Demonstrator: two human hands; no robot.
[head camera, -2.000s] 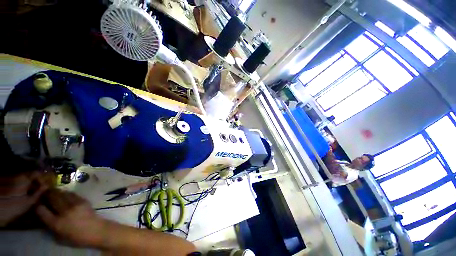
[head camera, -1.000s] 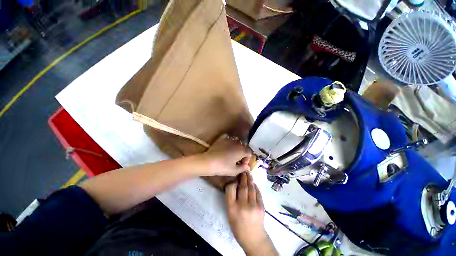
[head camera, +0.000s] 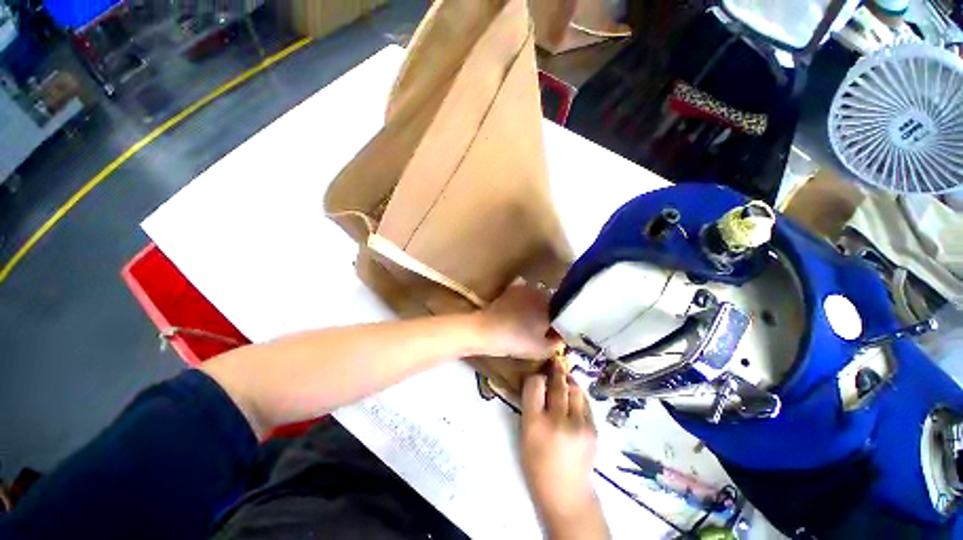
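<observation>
The tan-brown bag body (head camera: 475, 179) lies on the white table, its far end standing up and its near corner at the needle area (head camera: 591, 369) of the sewing machine (head camera: 676, 316). My left hand (head camera: 517, 320) is closed on the bag's corner beside the presser foot. My right hand (head camera: 560, 422) is just nearer to me, its fingertips on the edge of the same corner, close to the left fingertips. The exact piece under the fingertips is partly hidden by the fingers.
Snips (head camera: 676, 480) with a dark cord lie on the table right of my right hand. A red crate (head camera: 174, 306) is beside the white table (head camera: 264, 200) at left. A white fan (head camera: 910, 127) stands behind the machine. A yellow line (head camera: 158, 129) crosses the floor.
The view has swung from the machine's far end to the table. Since one second ago, everything has shifted slightly right in view; both hands remain at the bag's corner by the needle.
</observation>
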